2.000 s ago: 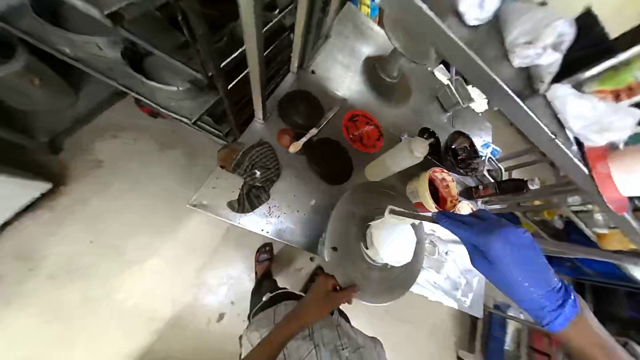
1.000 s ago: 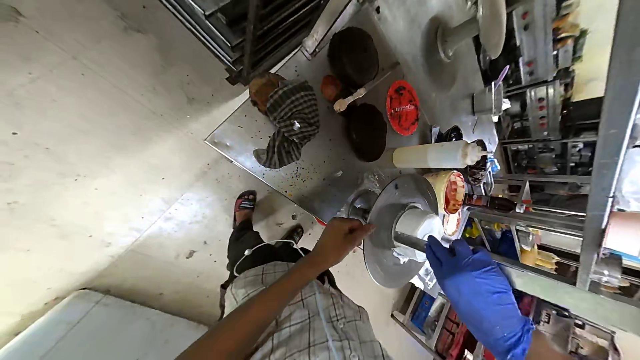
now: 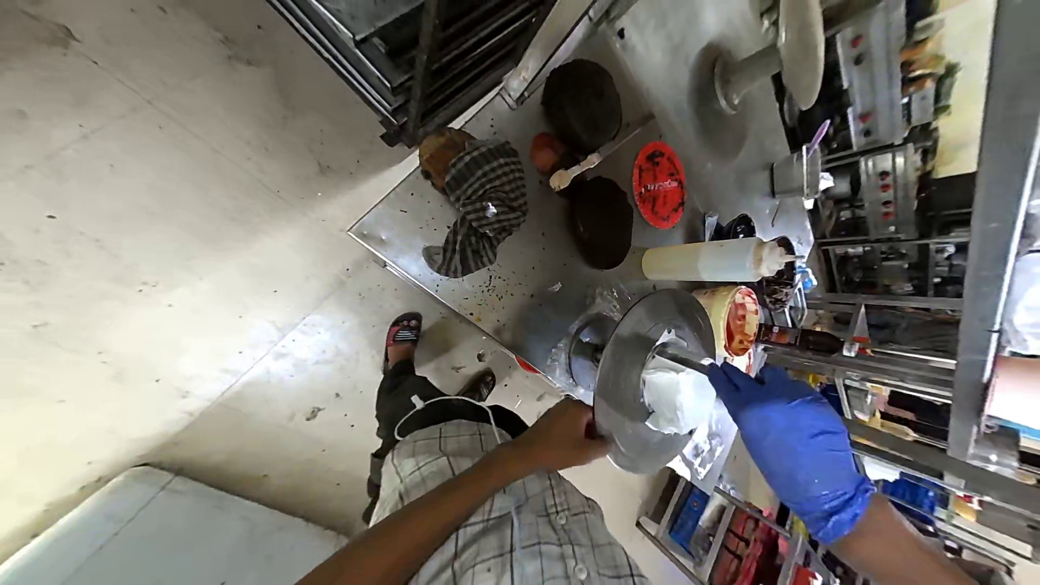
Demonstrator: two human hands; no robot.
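My bare left hand (image 3: 569, 435) grips the near rim of a round metal cake turntable (image 3: 621, 390). A small cake covered in white cream (image 3: 678, 394) stands on that turntable. My right hand (image 3: 780, 431), in a blue glove, holds a metal palette knife (image 3: 682, 357), whose blade lies against the top of the cream. Beyond the turntable stands an open tub with red-smeared contents (image 3: 735, 321). A squeeze bottle of pale liquid (image 3: 715, 260) is beside the tub. Clear plastic film (image 3: 605, 309) lies around the turntable's base.
On the steel table (image 3: 520, 284) are a checked cloth (image 3: 487, 195), dark round cakes (image 3: 601, 221), a cream-smeared spatula (image 3: 573, 172) and a red lid (image 3: 659, 185). A second turntable (image 3: 800, 53) stands farther back. A metal rack (image 3: 431, 65) borders the table; loaded shelves (image 3: 894, 370) are at right.
The view has turned and shifted. My left hand stays at the turntable's rim, while the palette knife in my right hand remains at the cream-covered cake.
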